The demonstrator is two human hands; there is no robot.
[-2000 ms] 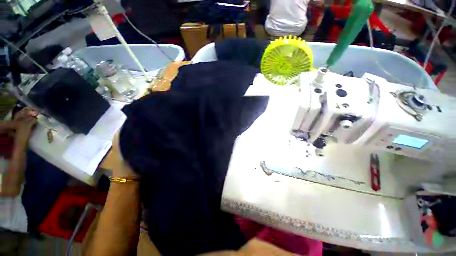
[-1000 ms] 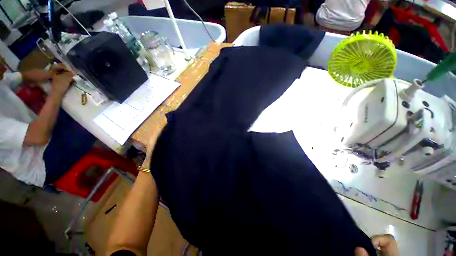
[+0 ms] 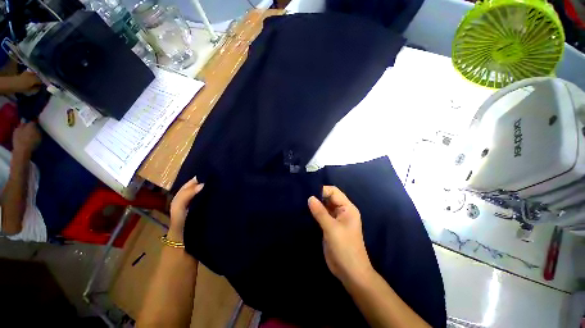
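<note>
A large navy-black garment [image 3: 276, 243] lies spread over the brown board, the white table and the space in front of me. My left hand [image 3: 184, 208] is at the garment's left edge, thumb and fingertip on the cloth, the rest partly behind it; its grip is unclear. My right hand [image 3: 340, 230] pinches the cloth near the middle, by a notch in its upper edge. A small dark, shiny detail [image 3: 292, 161] shows on the cloth just left of that notch.
The white sewing machine head [image 3: 532, 141] stands at the right, a yellow-green fan [image 3: 507, 45] behind it. Red-handled snips [image 3: 552, 253] lie right of the needle. Printed paper [image 3: 144, 125], a black box [image 3: 86, 61] and a glass jar [image 3: 170, 35] are at the left. Another person's arm [image 3: 19, 173] shows far left.
My right hand has moved from the garment's lower right corner to its middle. My left hand now shows its fingers at the left edge. The view has shifted closer to the cloth.
</note>
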